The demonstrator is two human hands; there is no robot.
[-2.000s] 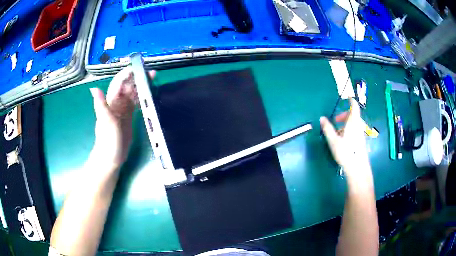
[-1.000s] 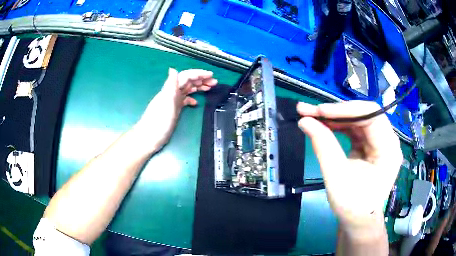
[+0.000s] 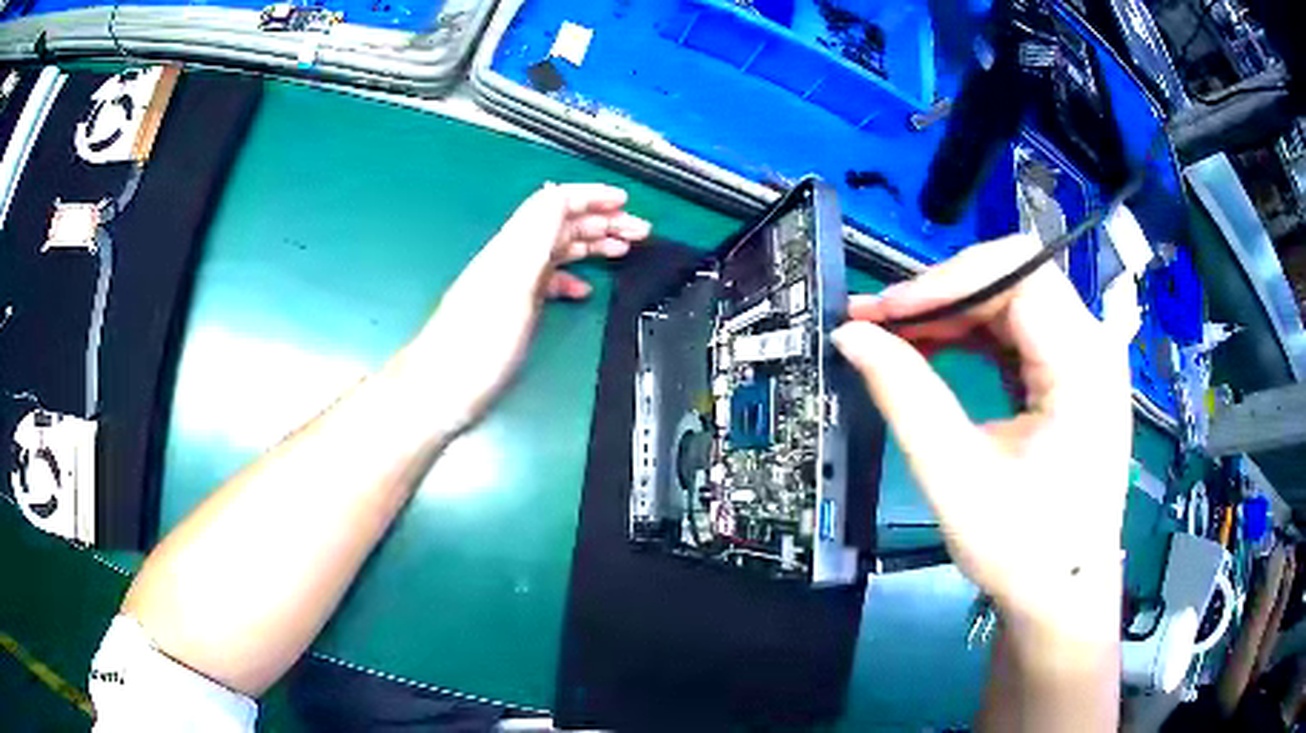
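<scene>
The mini laptop (image 3: pixel 752 415) stands on its side on the black mat (image 3: pixel 645 644), its open base facing left. The motherboard (image 3: pixel 788 465) shows with a blue square, and a round dark fan (image 3: pixel 695 458) lies beside it. My right hand (image 3: pixel 1003 415) pinches the end of a black cable (image 3: pixel 1024 268) at the laptop's right side edge; whether the plug is inserted is hidden by the fingers. My left hand (image 3: pixel 523 294) is empty, fingers apart, left of the laptop and not touching it.
A heatsink with two white fans (image 3: pixel 55 473) lies on a dark mat at the left. Blue-lined trays (image 3: pixel 630 86) with grey rims run along the back, holding a blue bin (image 3: pixel 802 65). A white cup-like object (image 3: pixel 1163 644) and cables are at the right.
The right hand has brought the cable end from the right up to the laptop's side. The view has turned, so the laptop and the left hand appear shifted right. The left hand remains empty.
</scene>
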